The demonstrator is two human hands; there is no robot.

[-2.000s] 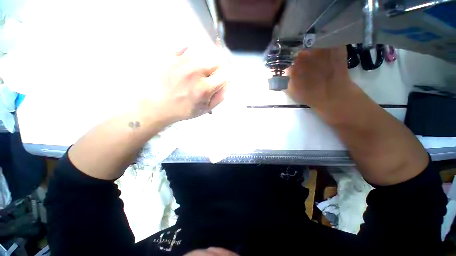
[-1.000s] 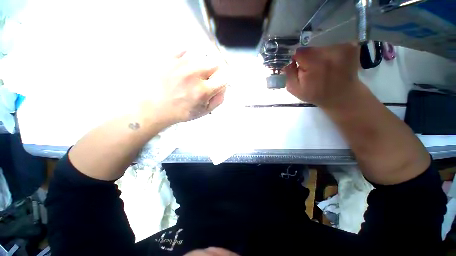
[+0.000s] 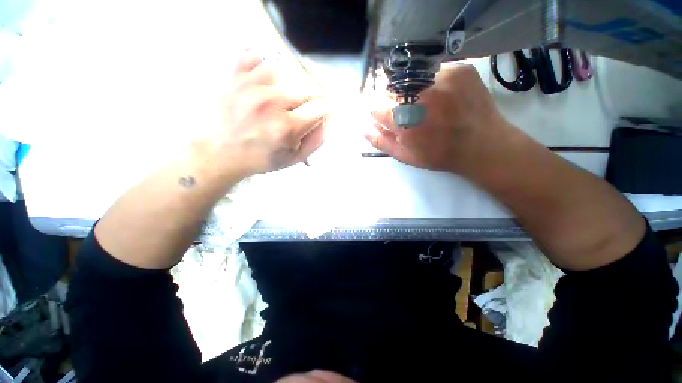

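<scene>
The sewing machine head (image 3: pixel 501 37) hangs above my hands, with a grey tension knob (image 3: pixel 408 114) on its face. My left hand (image 3: pixel 273 120) rests with bent fingers on white fabric (image 3: pixel 243 213), which is washed out by glare and hangs over the table's front edge. My right hand (image 3: pixel 441 116) is behind and beside the knob, its fingertips reaching left into the glare near the needle area. The glare hides the needle, the presser foot and whatever lies between the fingertips, so I cannot tell if either hand grips the fabric.
Black scissor handles (image 3: pixel 552 71) and a pink tool (image 3: pixel 582 65) lie right of the machine. A dark flat object (image 3: pixel 644 161) is at the table's right. A ruler strip (image 3: pixel 419 230) runs along the front edge. Cream fabric heaps (image 3: pixel 527 295) lie below the table.
My right hand has moved left, behind the knob and toward the needle area, uncovering more of the scissor handles. The whole view has shifted slightly. My left hand keeps about the same place.
</scene>
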